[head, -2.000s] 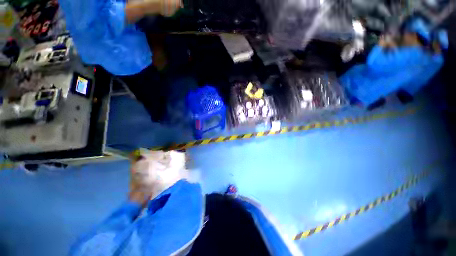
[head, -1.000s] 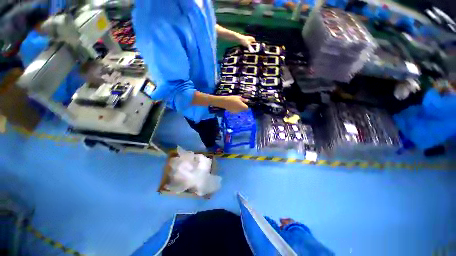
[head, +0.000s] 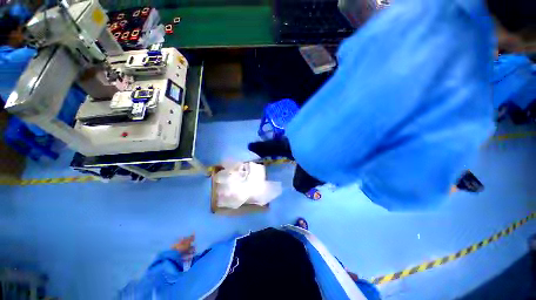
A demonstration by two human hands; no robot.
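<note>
My left hand (head: 185, 245) is low at the left, small and blurred, beside the blue sleeve; nothing can be made out in it, and its fingers are unclear. My right hand (head: 354, 275) barely shows at the lower right by the sleeve, mostly hidden. A brown carton (head: 215, 199) stands on the floor in front of me with a crumpled white liner (head: 242, 184) in and over it. Neither hand touches it.
A cream-white benchtop robot (head: 161, 136) stands on a dark-topped stand (head: 191, 123) at left. A person in a blue smock (head: 399, 111) is close at right. Behind are a green-matted bench (head: 232, 24), red-framed housings (head: 132, 26) and a blue stool (head: 279, 114).
The person in blue has moved from beside the machine to the close right, and the tray they held is out of sight. My left hand has come back into view.
</note>
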